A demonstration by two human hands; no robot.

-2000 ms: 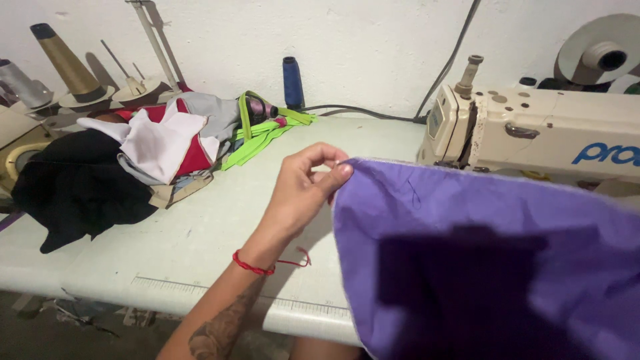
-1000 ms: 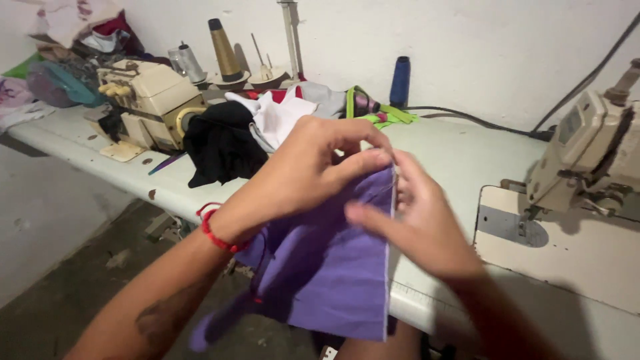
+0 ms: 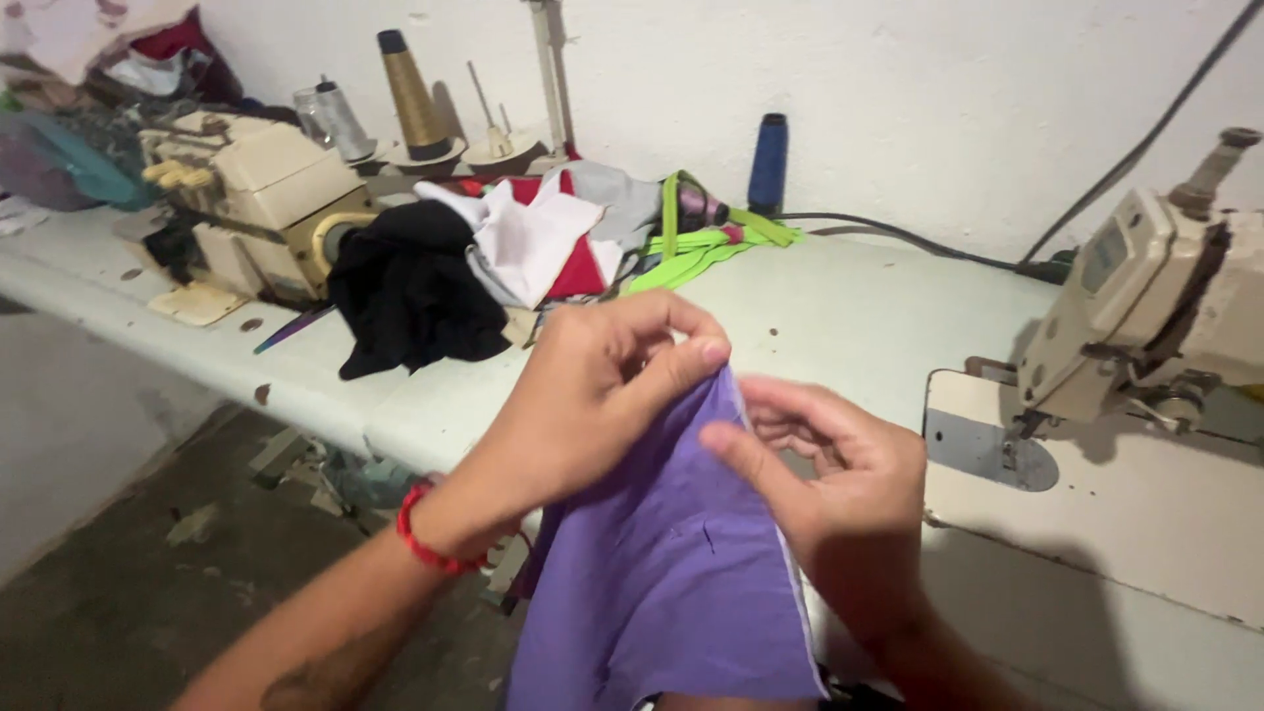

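A piece of purple fabric (image 3: 691, 553) hangs over the near edge of the table, its right edge trimmed in white. My left hand (image 3: 612, 390) pinches its top corner between thumb and fingers; a red cord bracelet is on that wrist. Just below and to the right, my right hand (image 3: 829, 474) has the white-trimmed edge between its thumb and fingers. On the right stands a lockstitch sewing machine (image 3: 1116, 286), its presser foot and grey needle plate (image 3: 987, 454) beyond my right hand. The lower part of the fabric runs out of view.
Behind my hands lie black cloth (image 3: 415, 286), white cloth (image 3: 538, 237) and lime-green strips (image 3: 706, 259). A second sewing machine (image 3: 257, 188) stands left, near a gold thread cone (image 3: 415, 99). A blue thread cone (image 3: 768, 163) is by the wall, with a black cable (image 3: 908, 237).
Two seconds ago only my left hand showed, at the fabric's corner. My right hand has since come to the white-trimmed edge, and the fabric hangs lower. The view has swung left.
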